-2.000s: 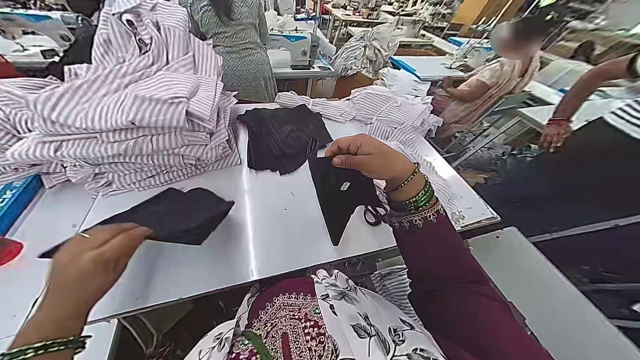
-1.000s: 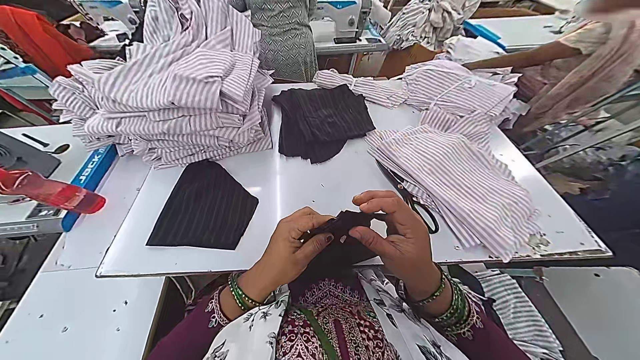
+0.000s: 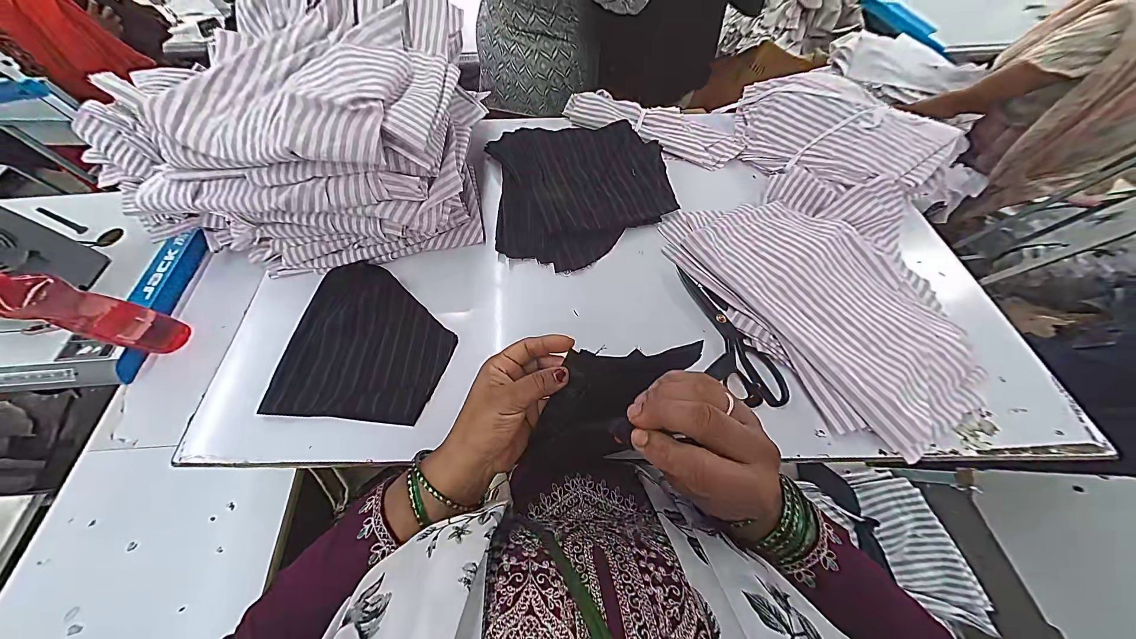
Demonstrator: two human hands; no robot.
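Observation:
A piece of black cloth [image 3: 603, 390] is held up over the table's front edge. My left hand [image 3: 506, 408] pinches its upper left corner between thumb and fingers. Its right part is gripped by my right hand [image 3: 710, 444], whose fingers are curled; what lies under them is hidden. To the left, a dark pinstriped cloth piece [image 3: 359, 346] lies flat on the white table [image 3: 568, 311]. Farther back is a stack of dark pinstriped pieces [image 3: 581, 191]. Black-handled scissors [image 3: 754, 373] lie right of my right hand, their blades partly beside striped cloth.
A tall pile of striped fabric [image 3: 302, 133] stands at the back left. Striped cut pieces [image 3: 825, 302] cover the right side, with tied striped bundles [image 3: 843, 133] behind. A red bottle [image 3: 98, 315] and a blue sewing machine part [image 3: 164, 275] are at left. People are beyond the table.
Two seconds ago my left hand was on the dark piece at left and my right hand held a black piece farther right. Both hands have since come together at the front on black cloth.

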